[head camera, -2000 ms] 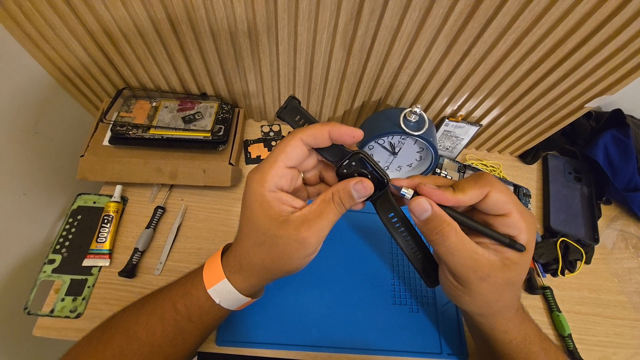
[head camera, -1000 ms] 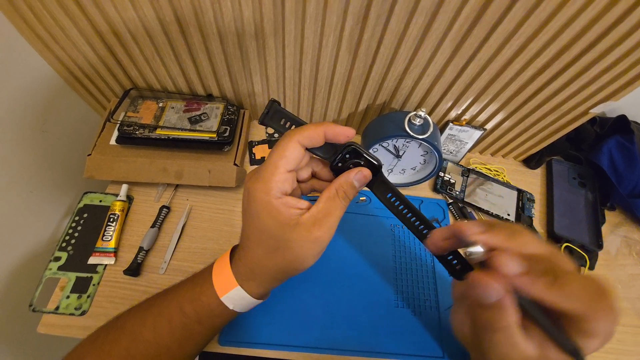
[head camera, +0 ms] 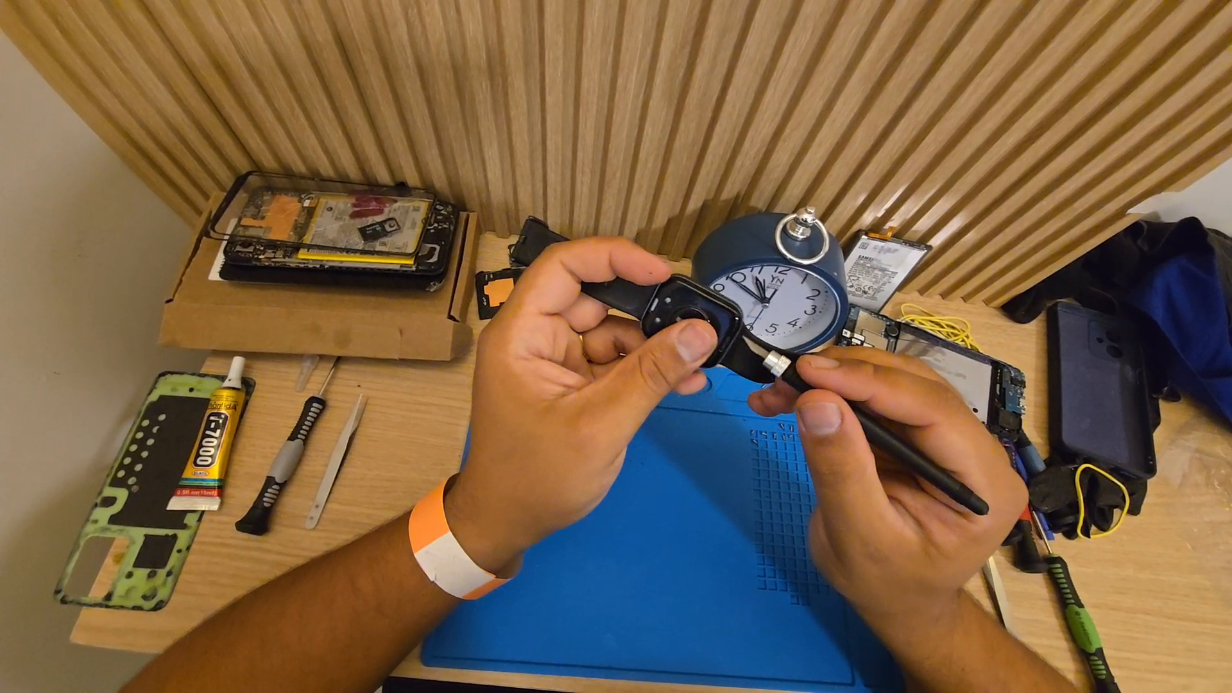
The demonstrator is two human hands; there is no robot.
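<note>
My left hand (head camera: 568,385) holds a black smartwatch (head camera: 685,310) by its case, with the thumb across its back and the strap running out to both sides. In my right hand (head camera: 895,472) is a black-handled tool (head camera: 895,438) with a metal collar, like a craft knife or brush. Its thin tip points at the watch's edge, near where the strap joins; whether it touches cannot be told. Both hands are above a blue silicone work mat (head camera: 616,597). Behind the watch stands a dark blue alarm clock (head camera: 770,279).
At left lie a green phone back cover (head camera: 144,549), a glue tube (head camera: 210,448), a screwdriver (head camera: 281,467) and tweezers (head camera: 337,462). Phone parts sit on a cardboard box (head camera: 318,329). At right are an opened phone (head camera: 953,371), a dark phone case (head camera: 1100,385) and a green-black screwdriver (head camera: 1078,616).
My right hand, blurred and low by the strap's lower end one second ago, has moved back up to the watch case with the tool. My left hand still holds the watch.
</note>
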